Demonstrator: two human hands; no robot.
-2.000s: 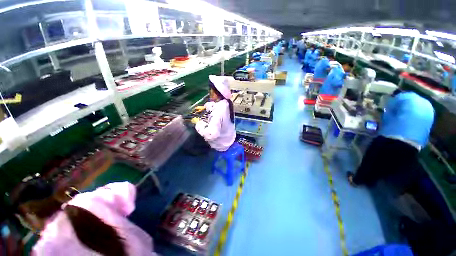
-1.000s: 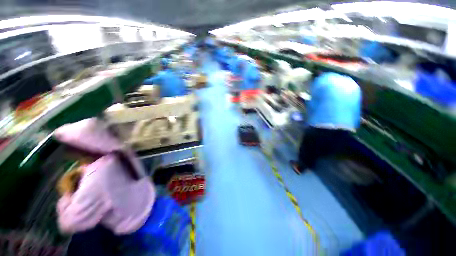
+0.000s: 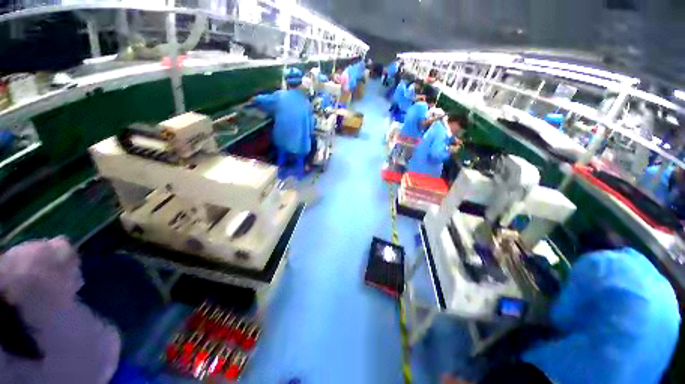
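Neither of my hands is in view. Nearest in front of me on the left is a large beige benchtop machine (image 3: 203,195) with a thick overhead beam, on a wheeled-looking stand. Below it a tray of red handsets (image 3: 214,341) lies low down near the floor. On the right a pale machine (image 3: 473,255) with an upright head stands on a bench, with a small lit blue display (image 3: 511,306) on its front.
A person in pink (image 3: 56,315) is at the lower left, a person in blue (image 3: 612,315) at the lower right. A black tray (image 3: 385,265) lies on the blue floor (image 3: 323,262) beside yellow-black tape. Stacked red trays (image 3: 423,189) and more people in blue are further along.
The view has moved forward along the aisle. Both machines are now nearer and larger. The people in pink and blue have shifted to the lower corners.
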